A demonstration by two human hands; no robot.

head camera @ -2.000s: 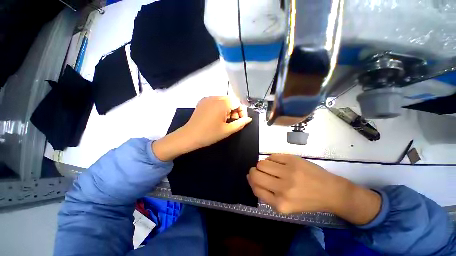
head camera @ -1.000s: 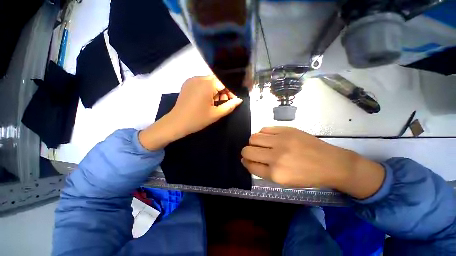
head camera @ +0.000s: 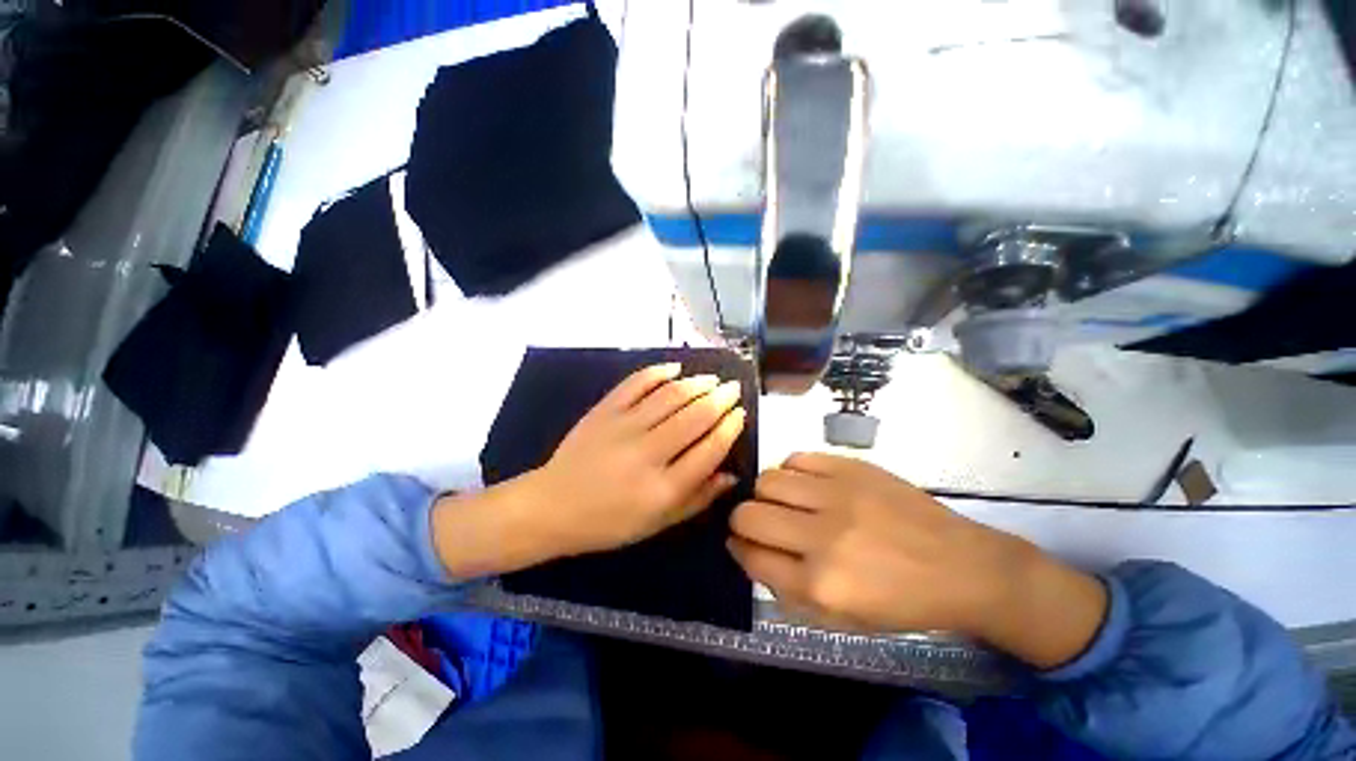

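Note:
A black pocket piece (head camera: 595,402) lies flat on the white table, its top right corner just below the needle area of the white sewing machine (head camera: 982,104). My left hand (head camera: 640,461) lies flat on the piece, fingers together, pressing on it near its right edge. My right hand (head camera: 863,543) is at the piece's right edge, fingers curled, fingertips at the cloth; they seem to pinch the edge, though the thumb is hidden. The shiny metal guard (head camera: 811,223) stands above the piece's top right corner. The needle tip and presser foot cannot be made out clearly.
Larger black panels (head camera: 521,156), smaller black pieces (head camera: 357,275) and an uneven black pile (head camera: 201,357) lie at left, by a clear bin (head camera: 89,298). Dark-handled snips (head camera: 1053,407) lie right of the needle. A ruler strip (head camera: 833,650) runs along the front edge.
My left hand has moved back from the needle area and now lies flatter on the cloth. My right hand stays at the right edge. The camera view has shifted, showing more of the machine head.

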